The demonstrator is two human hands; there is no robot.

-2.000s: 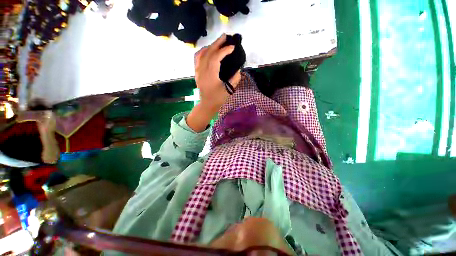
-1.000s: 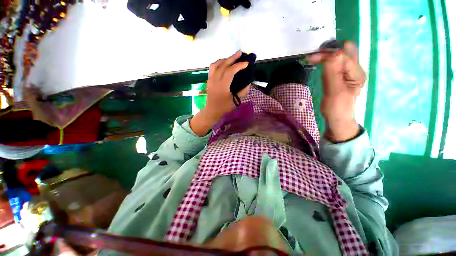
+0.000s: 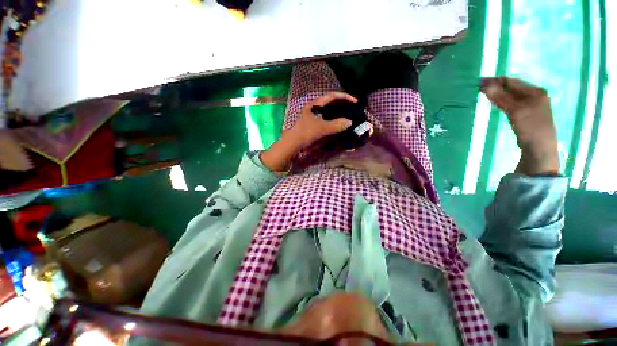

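Note:
A black plush penguin [image 3: 353, 116] with a white tag [image 3: 362, 128] and a bit of yellow is over my lap. My left hand [image 3: 314, 130] holds it from the left side, fingers over its top. My right hand [image 3: 524, 108] is raised far out to the right, away from the toy, with its fingertips pinched together. A thin dark line shows at those fingertips; I cannot make out a needle. No thread can be seen between the hands. A gingham apron [image 3: 325, 209] covers my lap.
A white-topped table [image 3: 270, 34] runs along the front, with part of another black toy [image 3: 237, 5] at its far edge. A dark heap with orange specks lies at far left. A cardboard box [image 3: 111, 260] and red cloth are at left. A person's arm [image 3: 13, 152] shows at the left edge.
My left hand has brought the toy down from the table's edge to over my lap, and its tag now shows. My right hand came into view and has moved farther out right. The view has shifted downward.

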